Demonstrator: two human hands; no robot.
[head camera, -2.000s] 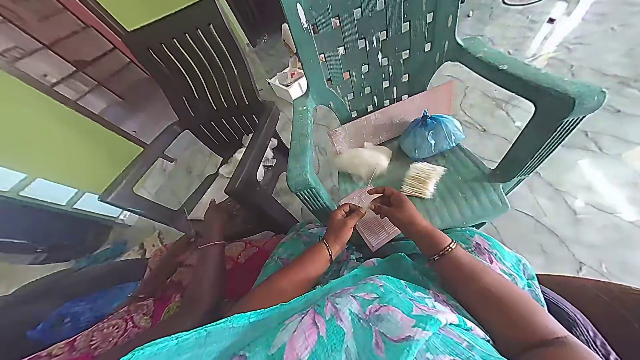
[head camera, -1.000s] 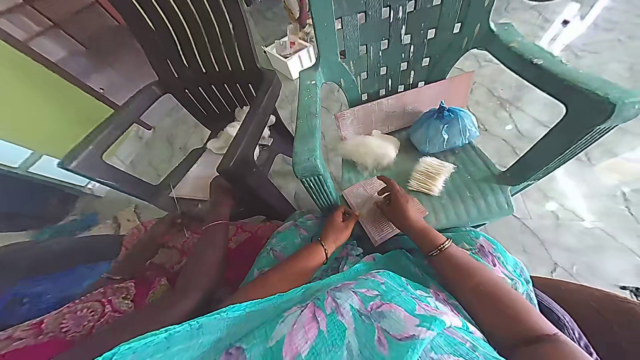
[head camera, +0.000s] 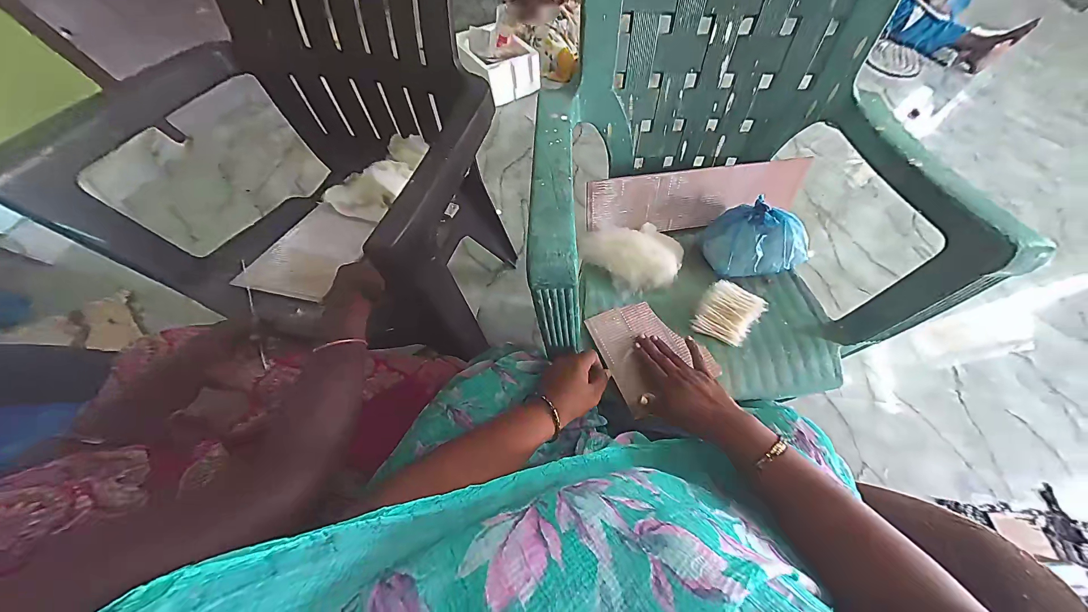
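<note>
My right hand (head camera: 680, 382) lies flat, palm down, on a ribbed cardboard piece (head camera: 625, 327) at the front of the green plastic chair's seat (head camera: 790, 365). At the board's left edge is my left hand (head camera: 578, 382), its fingers curled; whether it pinches something thin cannot be told. Behind the board lie a tuft of white cotton (head camera: 637, 255) and a neat stack of cotton wicks (head camera: 729, 312). A knotted blue plastic bag (head camera: 756, 238) rests farther back, before an upright pinkish board (head camera: 697, 191).
At left, a co-worker's hand (head camera: 353, 289) is beside a board (head camera: 297, 251) on a dark plastic chair (head camera: 442, 195), with cotton (head camera: 374, 187) behind it. A white box (head camera: 501, 68) stands on the floor between the chairs. Another person's foot (head camera: 994, 47) shows at upper right.
Two seconds ago my hands were close together above the board. They have moved apart, and my right hand has come down flat onto the board.
</note>
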